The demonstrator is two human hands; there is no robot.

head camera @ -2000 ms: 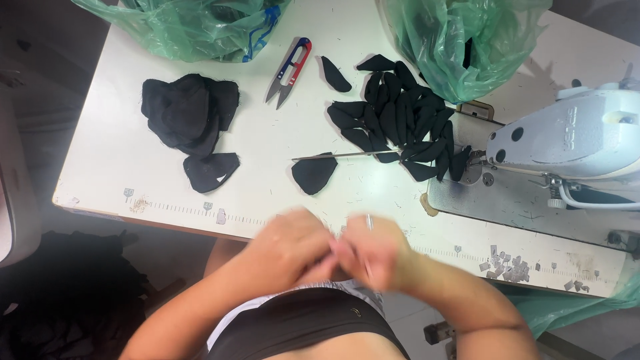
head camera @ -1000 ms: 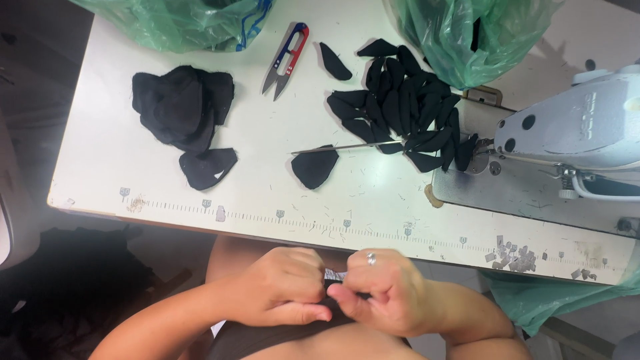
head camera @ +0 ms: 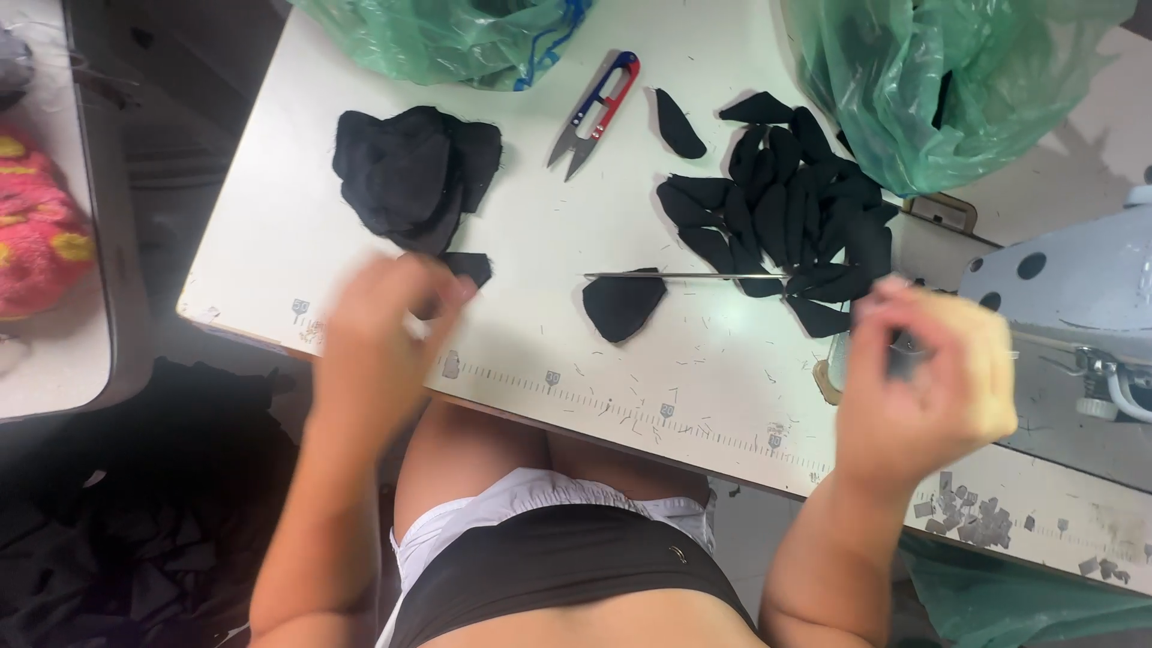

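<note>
My left hand [head camera: 387, 328], blurred, is over the left part of the white table, its fingertips beside a small black fabric piece [head camera: 470, 267]. Just above lies a stack of black fabric pieces [head camera: 400, 175]. My right hand [head camera: 927, 378], also blurred, has its fingers bent at the lower right of a heap of curved black fabric pieces [head camera: 783, 207]; whether either hand grips anything is unclear. A thin metal rod [head camera: 693, 275] extends from the heap across a single black fabric piece [head camera: 624, 304]. Thread snips [head camera: 594, 115] with blue and red handles lie between stack and heap.
Green plastic bags stand at the top left [head camera: 441, 40] and top right [head camera: 954, 99]. A sewing machine [head camera: 1062, 279] occupies the right side. A printed ruler scale [head camera: 612, 405] runs along the table's near edge. Dark fabric [head camera: 135, 513] is heaped below left.
My hands were together near my lap, with a small thing between the fingers. Now they are apart over the table, left hand to the left and right hand to the right.
</note>
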